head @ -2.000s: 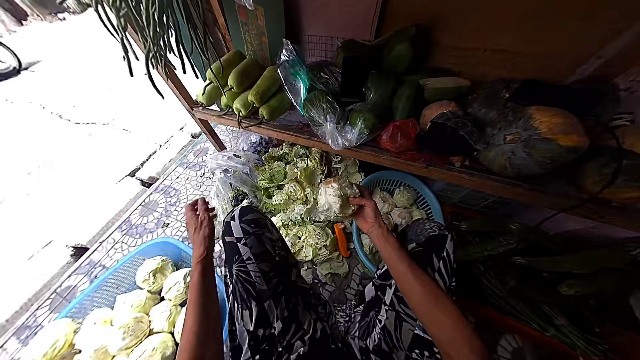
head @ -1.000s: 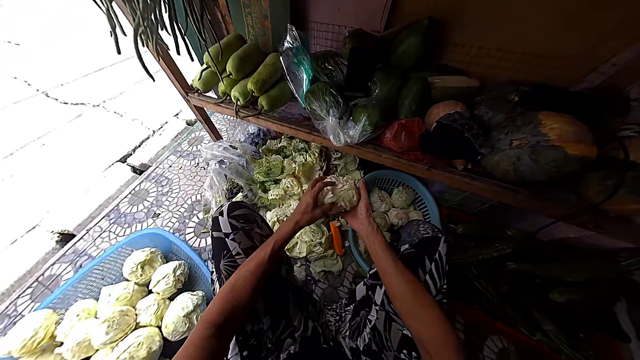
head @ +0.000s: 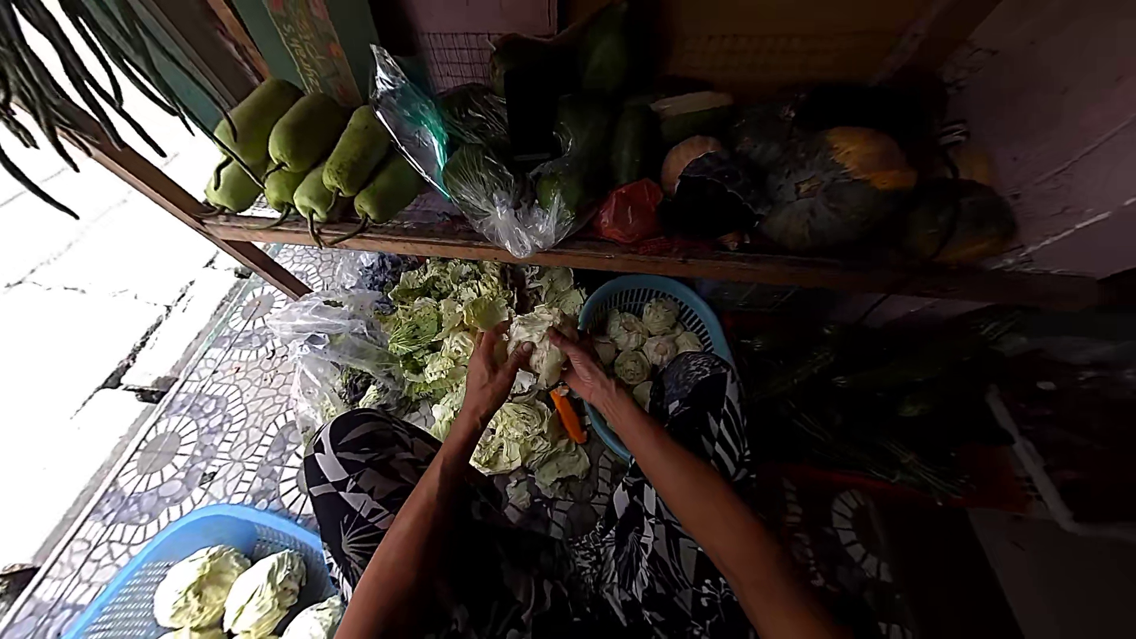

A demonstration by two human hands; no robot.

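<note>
Between my two hands, above a heap of loose leaves, is a pale cabbage head (head: 538,342). My left hand (head: 493,368) holds its left side, thumb toward the front. On the right side, the fingers of my right hand (head: 581,364) press against it. Cabbage leaves (head: 515,435) lie piled on the floor below and behind. An orange-handled tool (head: 568,415) rests among them near my right wrist; its blade cannot be made out. Just right of my hands stands a round blue plastic basket (head: 706,319) with several small cabbage heads (head: 659,315).
A larger blue basket (head: 133,568) of cabbages (head: 202,586) stands at lower left. Clear plastic bags (head: 328,342) lie left of the leaves. Beyond, a wooden shelf (head: 621,259) carries green gourds (head: 308,133), bagged vegetables and pumpkins (head: 812,200). Long beans (head: 67,71) hang at upper left.
My left hand, apart from the cabbage two seconds ago, came over to it and holds it together with my right hand. The view has shifted toward the right since one second ago.
</note>
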